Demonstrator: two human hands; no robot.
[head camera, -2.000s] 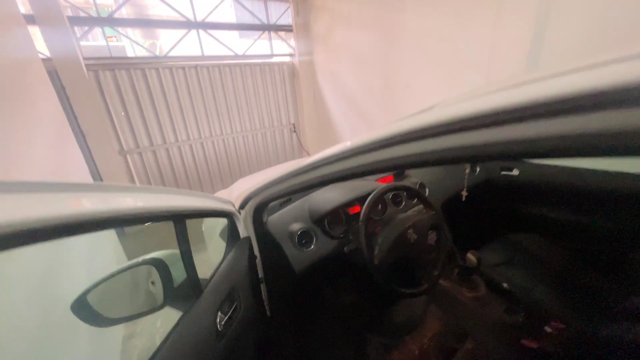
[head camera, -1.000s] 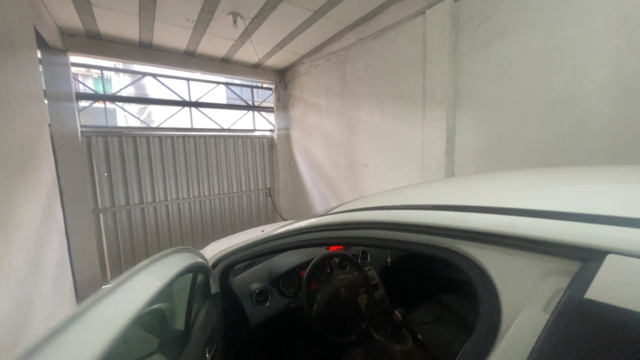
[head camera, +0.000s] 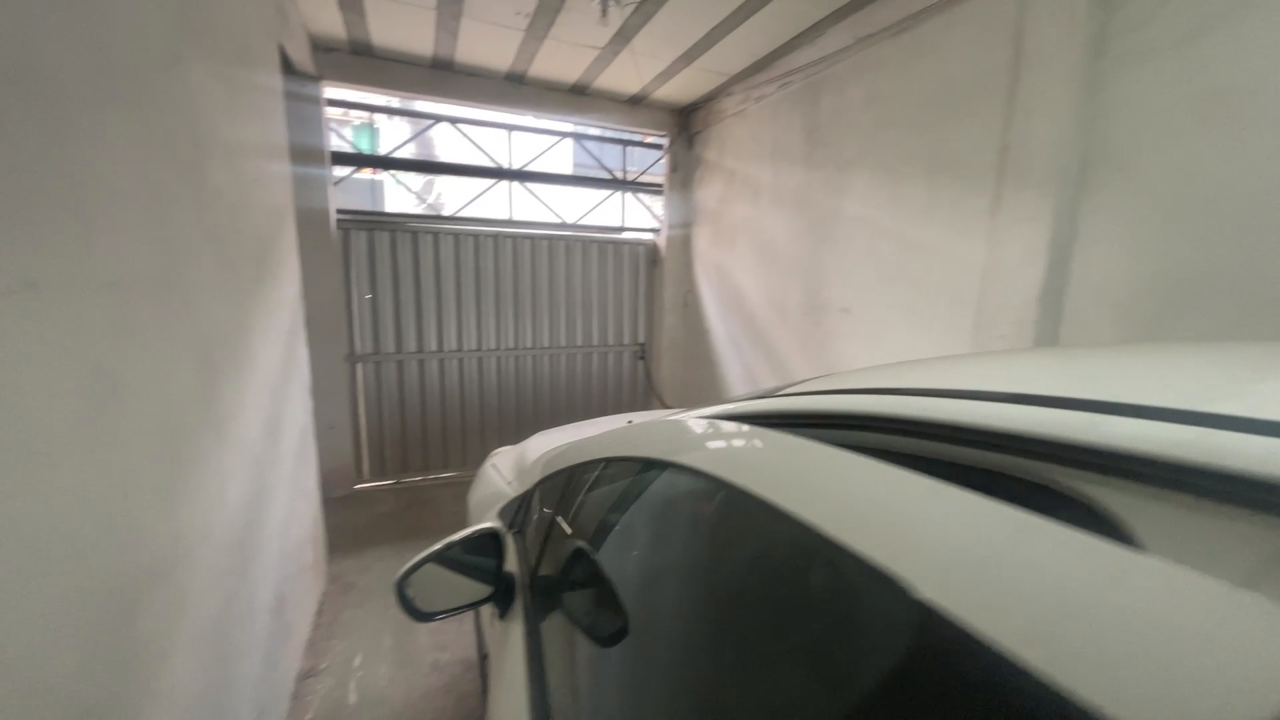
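Neither of my hands shows in the head view. A white car fills the lower right, its roof (head camera: 1050, 375) reaching the right edge. Its front door is nearly against the body, with a dark window (head camera: 720, 590) that hides the seats and steering wheel. Along the top of the door frame (head camera: 800, 470) a dark gap and seal show between door and roof; whether the door is latched I cannot tell. The side mirror (head camera: 455, 575) sticks out to the left of the door.
A pale wall (head camera: 150, 350) runs close along the left, with a strip of concrete floor (head camera: 385, 600) between it and the car. Ahead stands a ribbed metal gate (head camera: 500, 350) under a metal truss (head camera: 510, 170). Another wall (head camera: 870, 220) rises beyond the car.
The car's front door, wide open in the earlier frames with the steering wheel and lit dashboard showing, has swung in towards the body. The view has risen and drawn back.
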